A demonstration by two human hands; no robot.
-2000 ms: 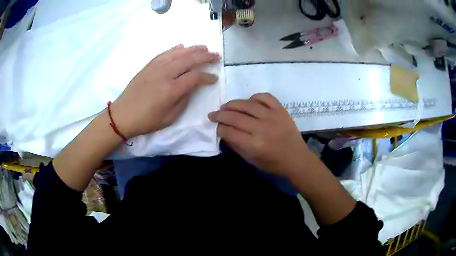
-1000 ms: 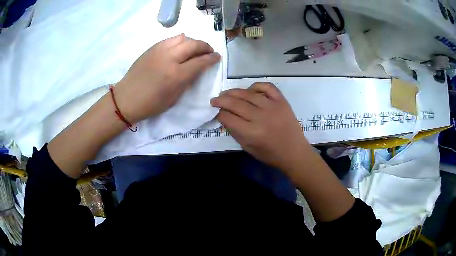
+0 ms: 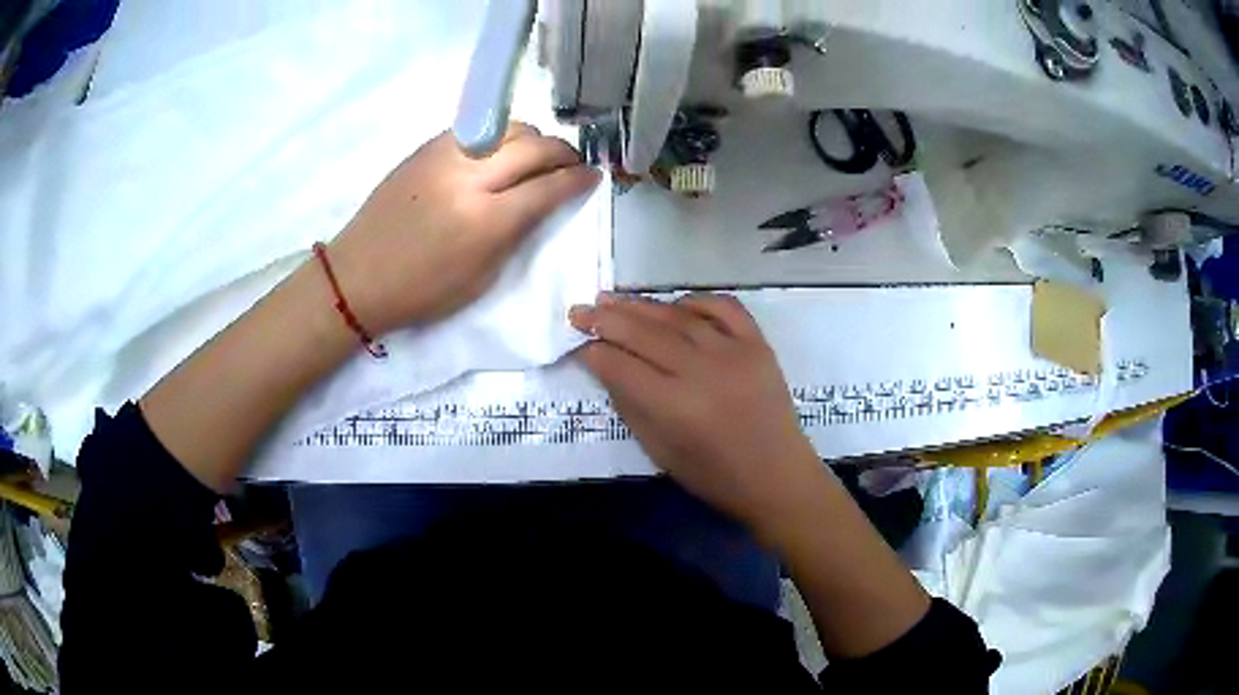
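A large white fabric panel (image 3: 177,204) lies over the left of the table, its right edge running up to the presser foot (image 3: 605,143) of the white sewing machine (image 3: 897,61). My left hand (image 3: 469,224) lies flat on the panel just left of the presser foot, fingertips near the edge. My right hand (image 3: 700,387) holds the panel's edge between thumb and fingers at its lower right corner, nearer to me. The needle tip is too small to make out.
Pink-handled thread snips (image 3: 836,220) and black scissors (image 3: 864,133) lie on the machine bed. A tan ticket (image 3: 1067,326) lies at the right, above the printed scale (image 3: 951,391). White pieces (image 3: 1067,557) hang in a yellow wire cart at lower right. A yellow bar is at lower left.
The view has tilted up, showing more of the machine. The panel's near edge has moved up away from me, uncovering the printed scale. Both hands remain on the cloth.
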